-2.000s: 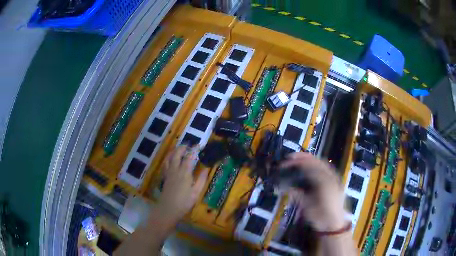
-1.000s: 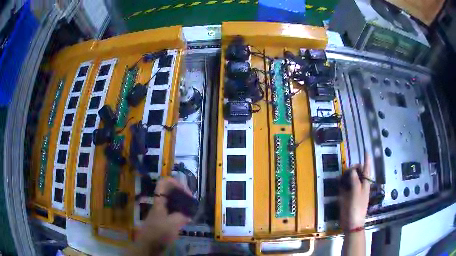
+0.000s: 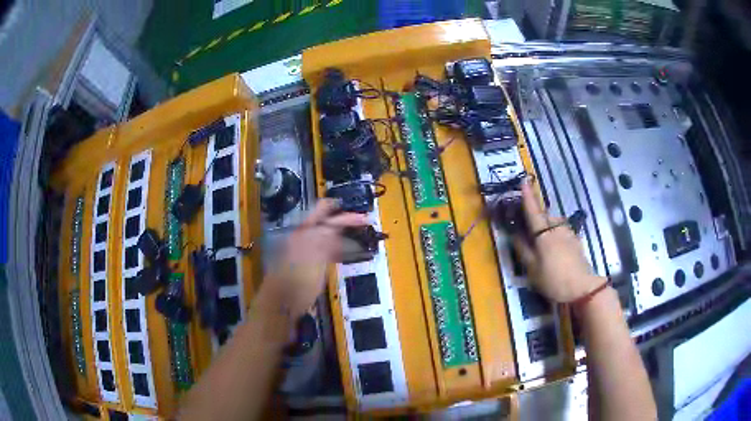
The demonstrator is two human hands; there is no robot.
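An orange test tray [image 3: 412, 308] lies in front of me, with a green connector board [image 3: 449, 288] down its middle and white socket strips along both sides. My left hand [image 3: 317, 251], blurred, has its fingers around a black power adapter [image 3: 359, 245] at the left strip, below several seated adapters. My right hand [image 3: 550, 247] is at the right strip, its fingers on another black adapter [image 3: 509, 212]. A thin cord crosses the right fingers, and its dark end [image 3: 576, 220] sticks out to the right. The fingers partly hide both adapters.
More orange trays [image 3: 152, 123] lie to the left, with loose black adapters [image 3: 150, 245] and cords on one. A round black part [image 3: 282, 191] shows in the gap between trays. A grey metal plate with holes [image 3: 613, 193] lies right. A blue object [image 3: 420, 11] stands beyond.
The view has shifted. My left hand has moved from the gap beside the left tray to the middle tray's left strip with an adapter. My right hand has moved farther up the right strip.
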